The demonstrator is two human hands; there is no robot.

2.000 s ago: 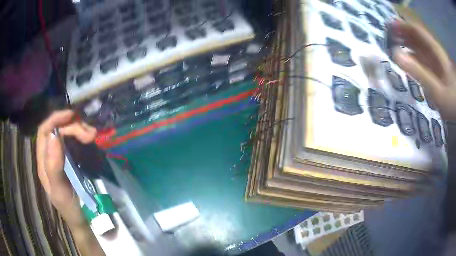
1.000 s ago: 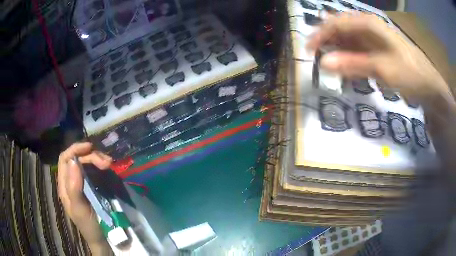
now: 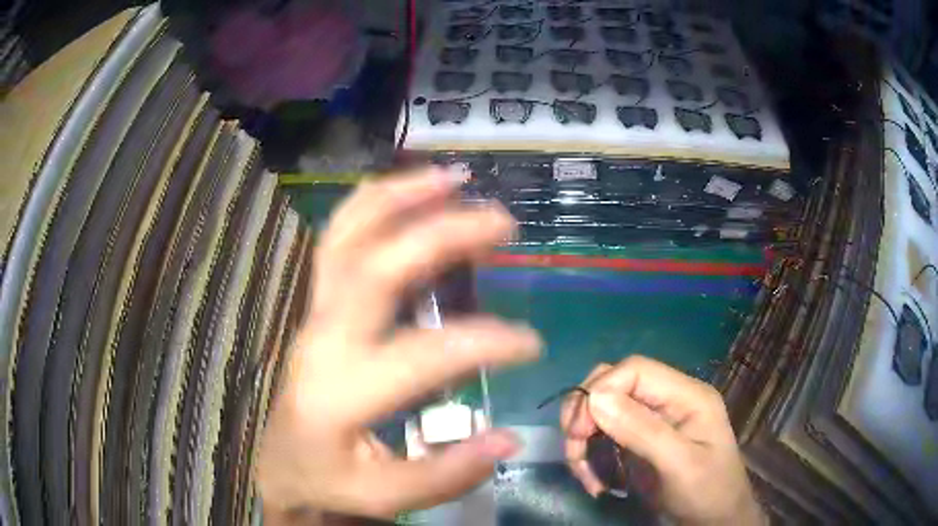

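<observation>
My right hand (image 3: 658, 442) holds a small black speaker (image 3: 605, 460) at the lower centre right, with its thin dark lead (image 3: 561, 396) sticking out to the left between thumb and finger. My left hand (image 3: 386, 349) is raised in front of the lever fixture, blurred, with its fingers spread and nothing seen in it. It hides most of the fixture. The white contact block (image 3: 446, 422) at the fixture's near end shows between the thumb and fingers. The speaker is to the right of the fixture, apart from it.
A foam tray of black speakers (image 3: 597, 139) tops the back stack. Another speaker tray (image 3: 879, 401) tops the right stack at the picture's edge. A tall tray stack (image 3: 134, 277) curves along the left. The green mat (image 3: 617, 329) lies between, with red and blue stripes.
The view has swung left. My right hand has moved from the right tray to near the fixture, now with a speaker. My left hand has let go of the fixture's lever and opened.
</observation>
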